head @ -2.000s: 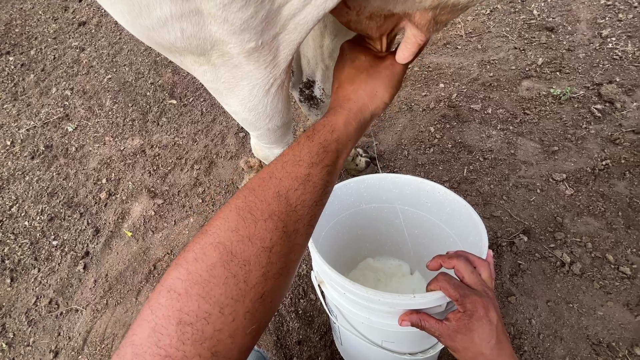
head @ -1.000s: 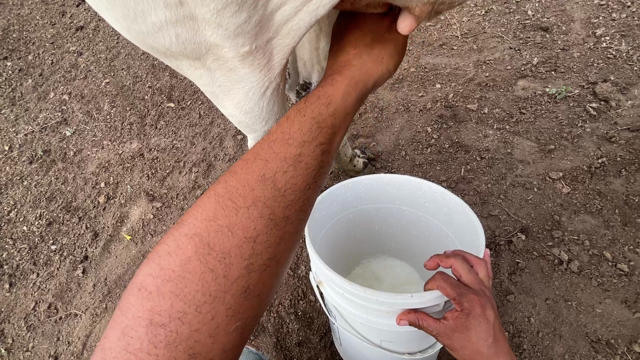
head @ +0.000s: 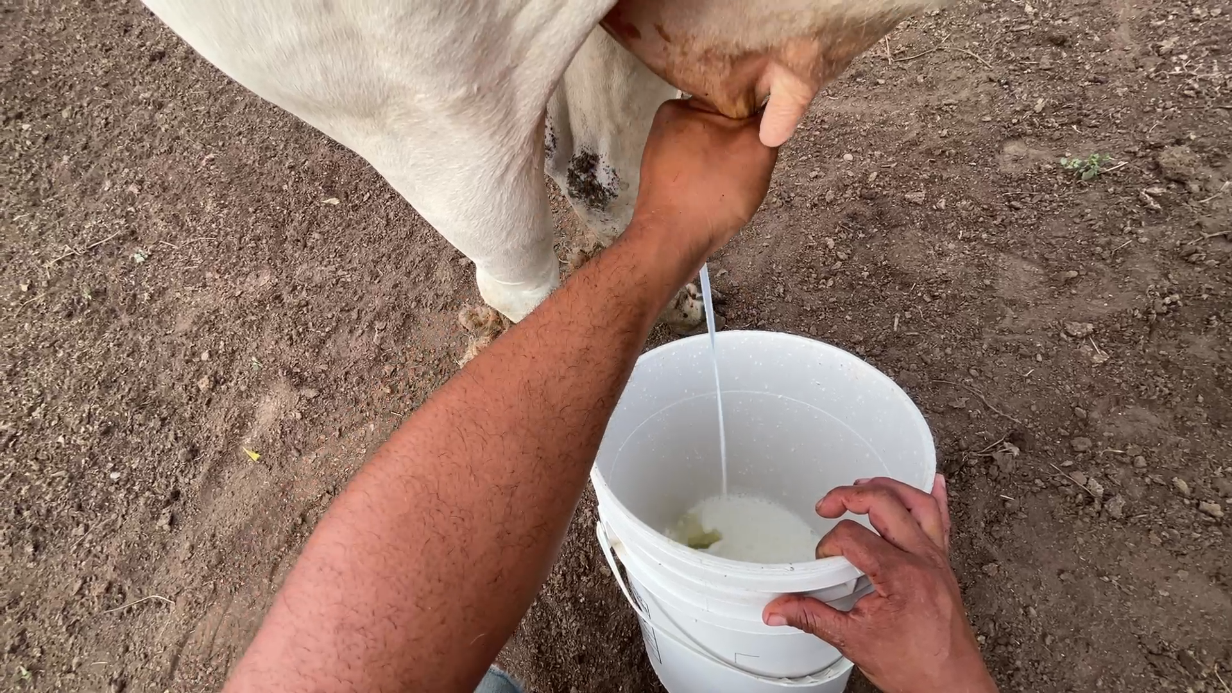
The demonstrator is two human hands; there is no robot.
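Observation:
My left hand (head: 707,168) is closed around a teat under the cow's udder (head: 731,58); the held teat is hidden in the fist. Another teat (head: 784,104) hangs free just right of it. From beneath the fist a thin stream of milk (head: 717,385) falls into a white plastic bucket (head: 624,539). Foamy milk (head: 760,529) with a yellowish-green patch lies at the bottom. My right hand (head: 890,577) grips the bucket's near right rim, fingers over the edge and thumb outside.
The cow's pale hind leg (head: 500,192) stands left of my forearm, with another leg (head: 611,125) behind it, marked by a dark patch. A wire-like bucket handle (head: 621,577) hangs at the left side. Bare brown soil (head: 192,337) with small clods surrounds everything.
A thick milk stream now shows below my left hand; one second ago none was plain. The hand has shifted slightly lower relative to the udder. My right hand stays on the rim.

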